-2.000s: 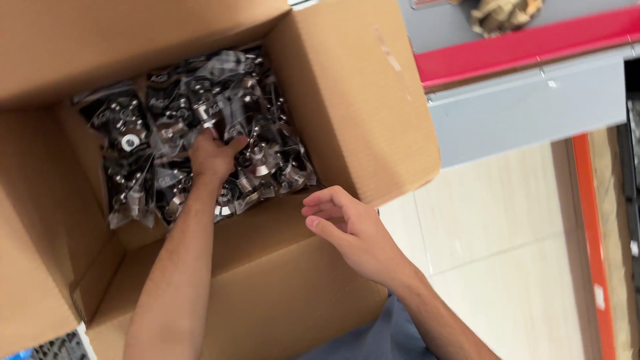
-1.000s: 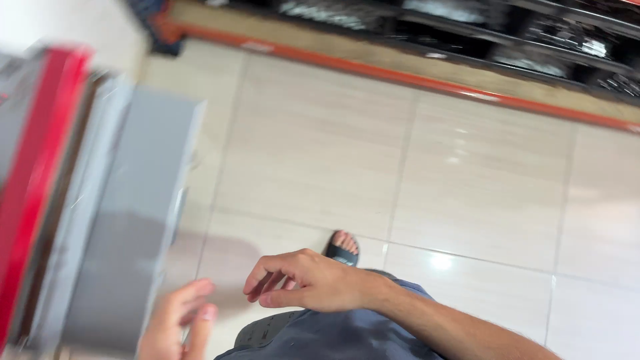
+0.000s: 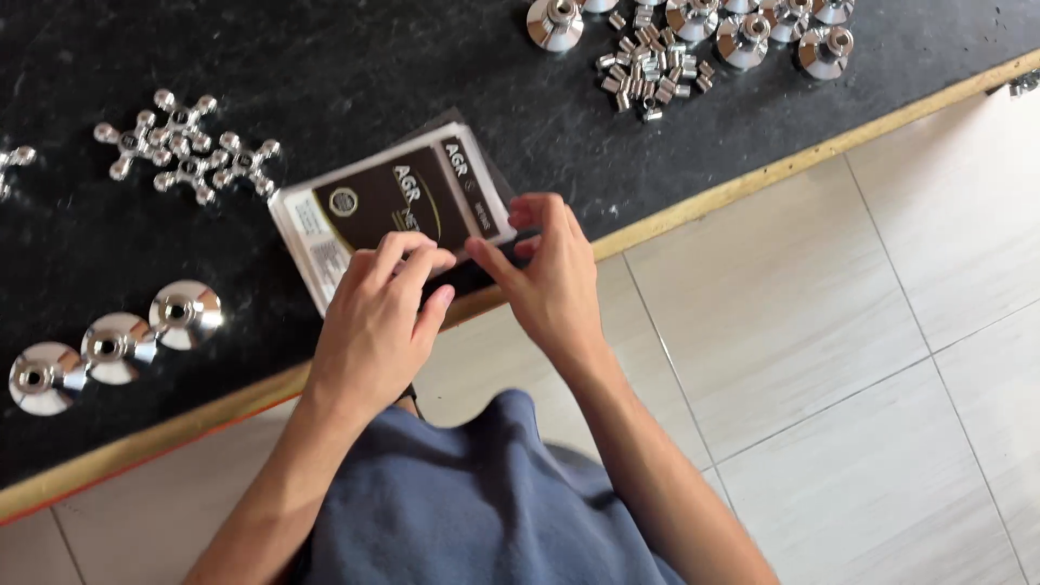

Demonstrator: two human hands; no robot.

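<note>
A stack of printed plastic bags (image 3: 382, 203) lies on the black worktop close to its front edge. My left hand (image 3: 382, 309) is over the near edge of the stack, fingers bent and apart. At the stack's right corner is my right hand (image 3: 548, 272), its thumb and fingers spread; whether either hand touches the bags is hard to tell. Left of the stack lie several chrome cross handles (image 3: 191, 146). Nearer the edge, three chrome flanges (image 3: 118, 348) sit in a row.
More chrome flanges (image 3: 743, 41) stand at the top right, beside a pile of small metal sleeves (image 3: 650, 73). The worktop's bare wooden edge (image 3: 731, 183) runs diagonally, with a tiled floor (image 3: 796, 309) below it. Another cross handle (image 3: 16, 166) is at the far left.
The view has swung from a cardboard box of bagged chrome parts, past the floor, to the black worktop. The left hand was inside that box; now both hands are at the bag stack.
</note>
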